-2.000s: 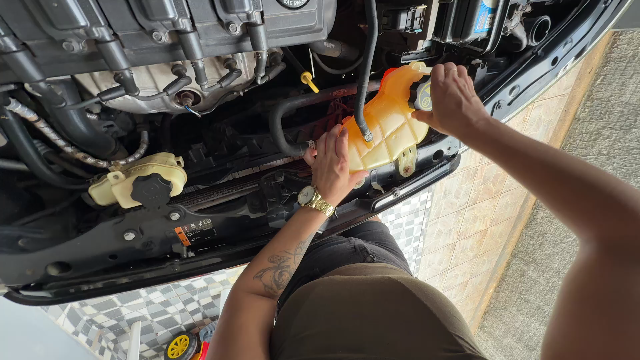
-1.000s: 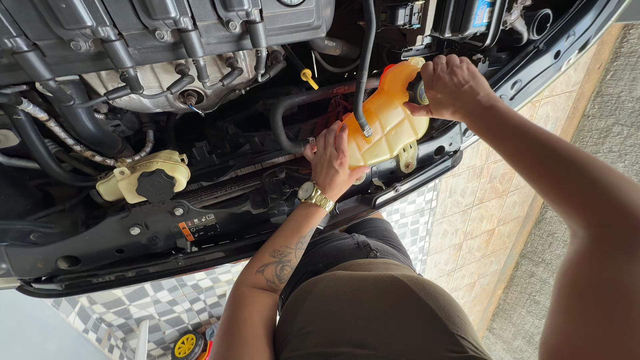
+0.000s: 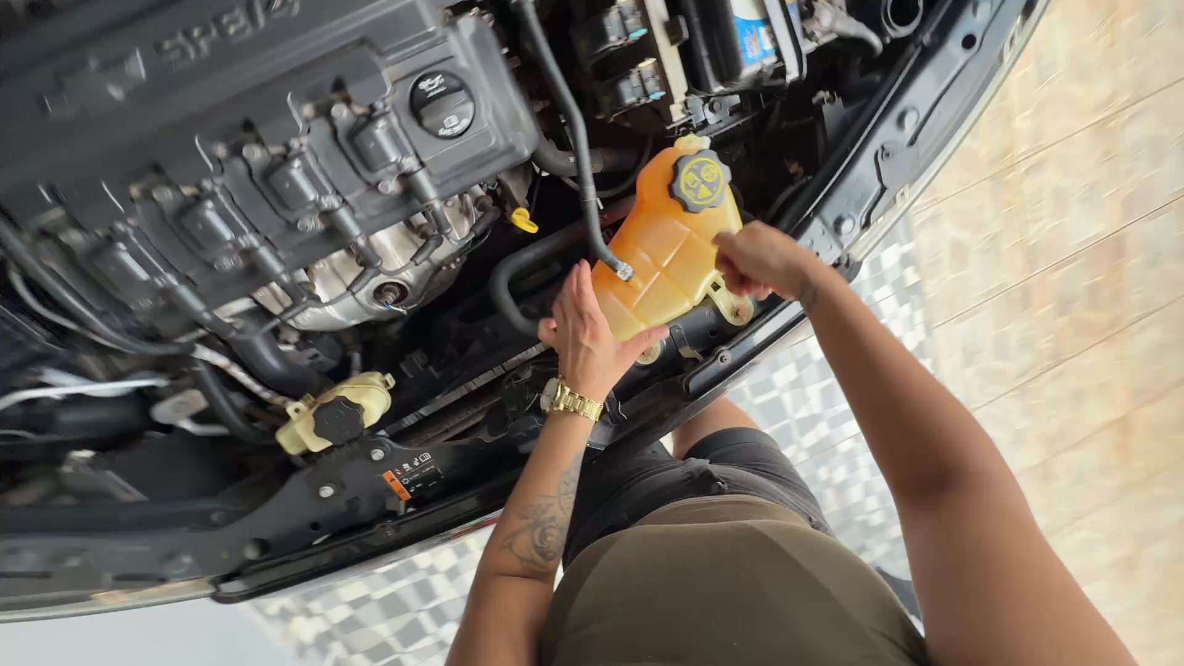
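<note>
An orange translucent coolant expansion tank sits tilted in the engine bay, its black screw cap with yellow symbols on its neck. My left hand lies against the lower left side of the tank, thumb and fingers spread around it. A black hose joins the tank by a metal clamp just above that hand. At the tank's right side is my right hand, fingers curled, near or touching the edge above the mounting tab; whether it grips the tank cannot be told.
The black engine cover with its oil filler cap is at upper left. A yellow dipstick handle stands left of the hose. A cream reservoir with a black cap is lower left. The black front body edge runs along the right.
My right hand has left the tank's cap and moved down to the tank's right side, uncovering the cap. My left hand stays at the tank. The view has shifted and turned.
</note>
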